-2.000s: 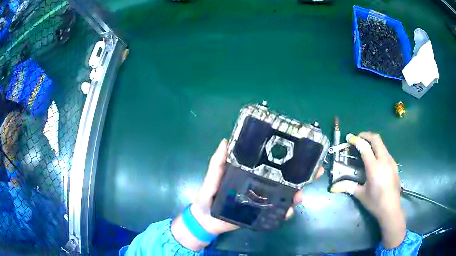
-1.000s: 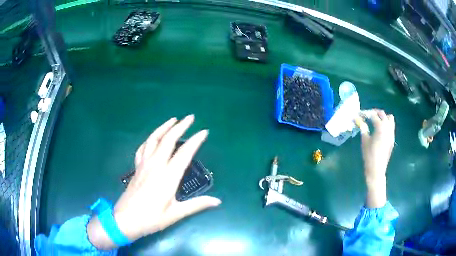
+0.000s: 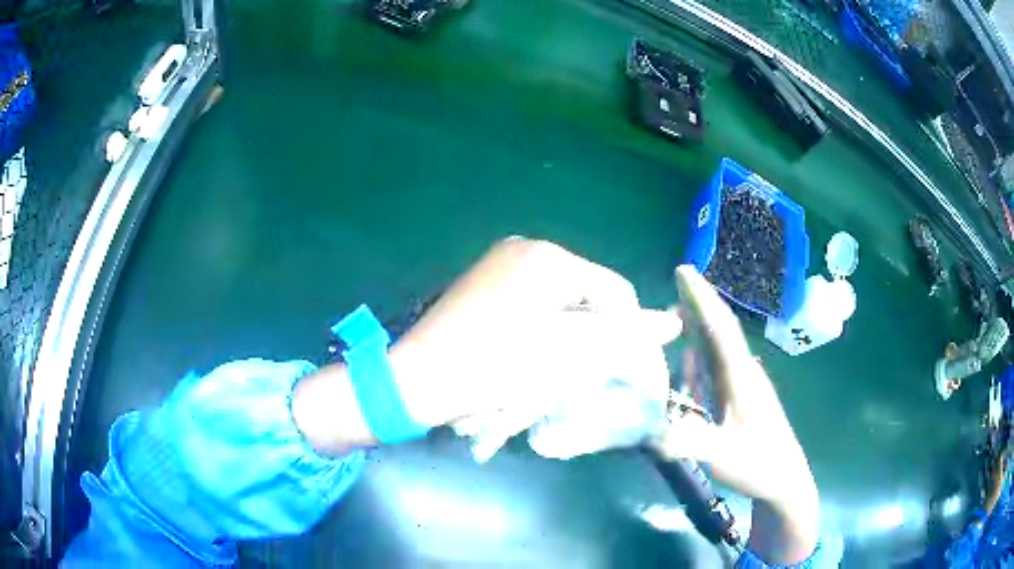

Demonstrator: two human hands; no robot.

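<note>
My left hand (image 3: 534, 333), with a light-blue wrist band, is closed around a white wipe (image 3: 600, 420) at the middle of the view. It is overexposed, so its fingers are hard to make out. My right hand (image 3: 751, 417) is against its right side, one finger pointing up and the thumb near the wipe; whether it grips the wipe is unclear. The blow gun (image 3: 695, 489) lies partly hidden beneath the hands, its handle end showing. Dark bits of the camera housing (image 3: 417, 309) show behind my left wrist; the rest is hidden.
A blue bin (image 3: 794, 261) of small black parts stands right of centre. Beside it is a white container (image 3: 815, 317) with its round lid up. An open black housing (image 3: 667, 95) and a dark unit (image 3: 417, 9) lie farther back. A metal frame (image 3: 100, 245) edges the left.
My left hand has lifted off the housing and moved right. My right hand has come from the container to meet it. The wipe has left the container and is between the hands.
</note>
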